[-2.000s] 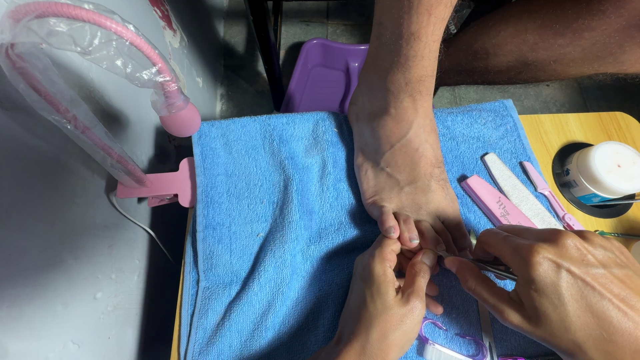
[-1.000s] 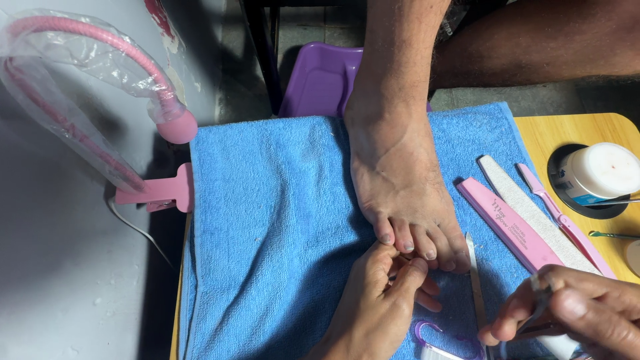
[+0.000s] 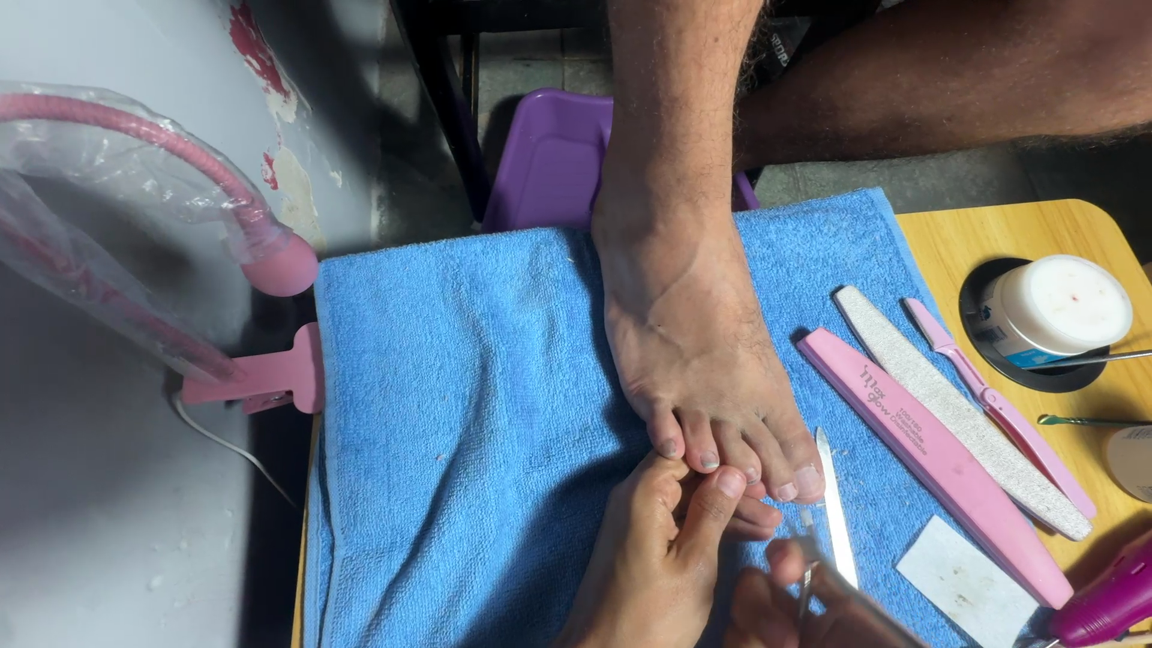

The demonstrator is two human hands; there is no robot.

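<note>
Another person's bare foot (image 3: 697,333) rests on a blue towel (image 3: 450,405), toes pointing toward me. My left hand (image 3: 670,531) holds one of the smaller toes between thumb and fingertips. At the bottom, my right hand (image 3: 792,594) is blurred and closed around a slim metal tool (image 3: 806,576), its tip just below the big toe; the tool's exact kind cannot be told. A narrow metal nail file (image 3: 837,513) lies beside the big toe. Right of it are a pink nail file (image 3: 936,468), a grey nail file (image 3: 963,414) and a pink folding razor (image 3: 999,405).
A pink gooseneck lamp (image 3: 281,263) in plastic is clamped at the left towel edge. On the wooden table (image 3: 1035,225) stand a white jar (image 3: 1062,306) and a metal tool with a green shaft (image 3: 1089,420). A stained white pad (image 3: 967,580) and a purple device (image 3: 1107,598) lie lower right.
My right hand has come back left toward the toes from the lower right, where it was a second ago. The white pad shows now. My left hand stays at the toes.
</note>
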